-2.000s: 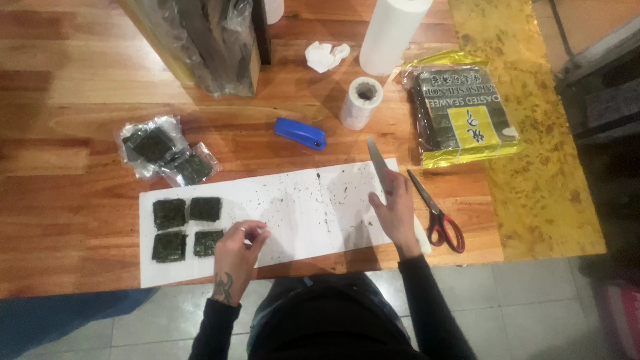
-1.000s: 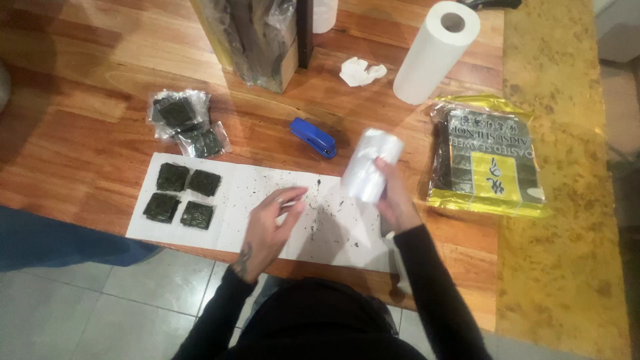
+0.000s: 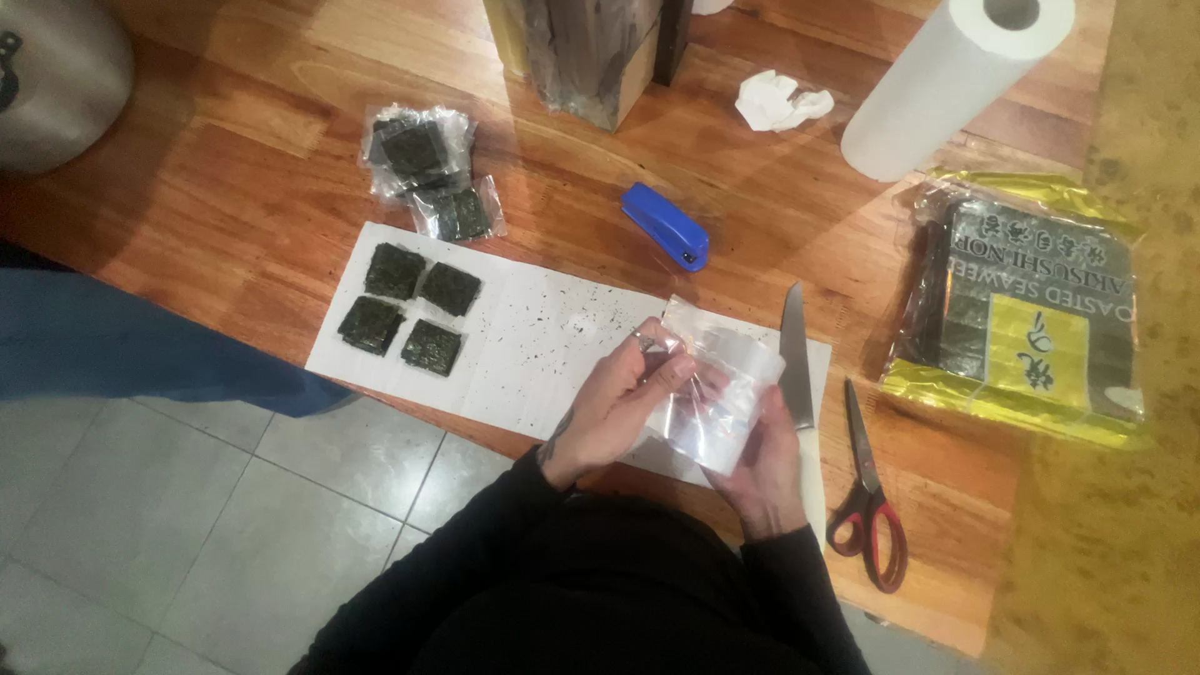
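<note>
Over the white paper sheet (image 3: 525, 347) I hold a roll of clear plastic bags (image 3: 727, 412). My right hand (image 3: 769, 469) is wrapped around the roll from below and the right. My left hand (image 3: 623, 394) pinches the loose end of the film at the roll's left side. Several stacks of cut nori squares (image 3: 433, 349) lie at the sheet's left end, with dark crumbs scattered beside them. A knife (image 3: 795, 356) rests on the sheet's right end, its white handle toward me. Scissors with red and black handles (image 3: 872, 506) lie to its right.
Beyond the sheet are a blue stapler (image 3: 666, 228) and small clear bags with nori (image 3: 417, 150). A large nori packet (image 3: 1022, 309) lies at the right. Farther back are a paper towel roll (image 3: 947, 94), crumpled paper (image 3: 780, 101) and a plastic-wrapped block (image 3: 591, 56). A metal container (image 3: 56, 84) stands at the far left.
The plastic roll stood on the table near the stapler two seconds ago; my right hand then took hold of it. My left hand has since moved over and taken the film's end.
</note>
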